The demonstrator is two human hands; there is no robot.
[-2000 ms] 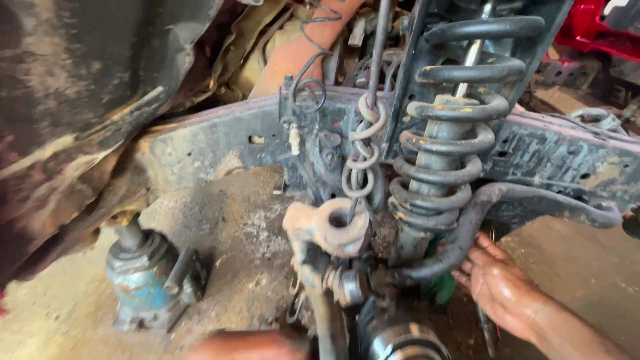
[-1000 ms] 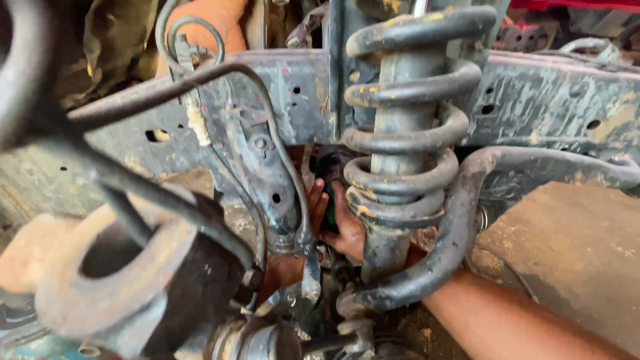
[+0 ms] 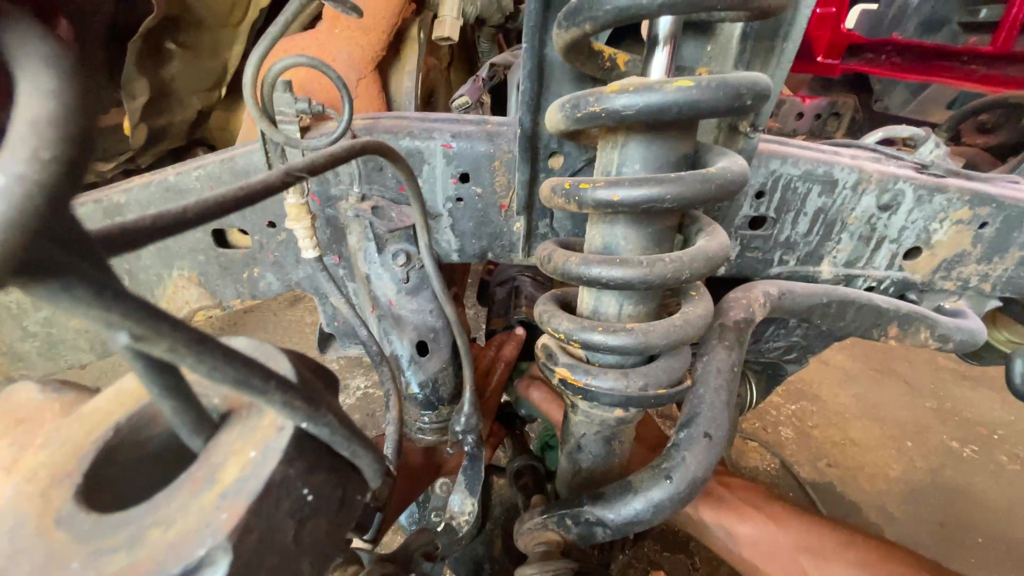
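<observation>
Low in the gap between a black shock-absorber bracket and the coil spring point(image 3: 628, 264), my left hand point(image 3: 494, 364) reaches up with its fingers beside a dark cylindrical part point(image 3: 516, 296). My right hand point(image 3: 540, 396) comes in behind the shock absorber body point(image 3: 632, 232), and mostly hides there; its forearm passes under the bent stabilizer bar point(image 3: 720, 384). A bit of green cloth-like material point(image 3: 548, 444) shows just below the right hand. Whether either hand grips the dark part cannot be told.
A steel chassis frame rail point(image 3: 848, 216) crosses the view. At the left foreground stand a rusty steering knuckle point(image 3: 264, 448) and a thick bent metal rod point(image 3: 184, 344). A cable point(image 3: 424, 216) hangs in front of the frame. Red metal bodywork point(image 3: 904, 56) is at upper right.
My right hand has gone from beside the stabilizer bar to behind the shock absorber. My left hand, low at the bottom edge earlier, is now in the gap beneath the frame. The view has moved closer.
</observation>
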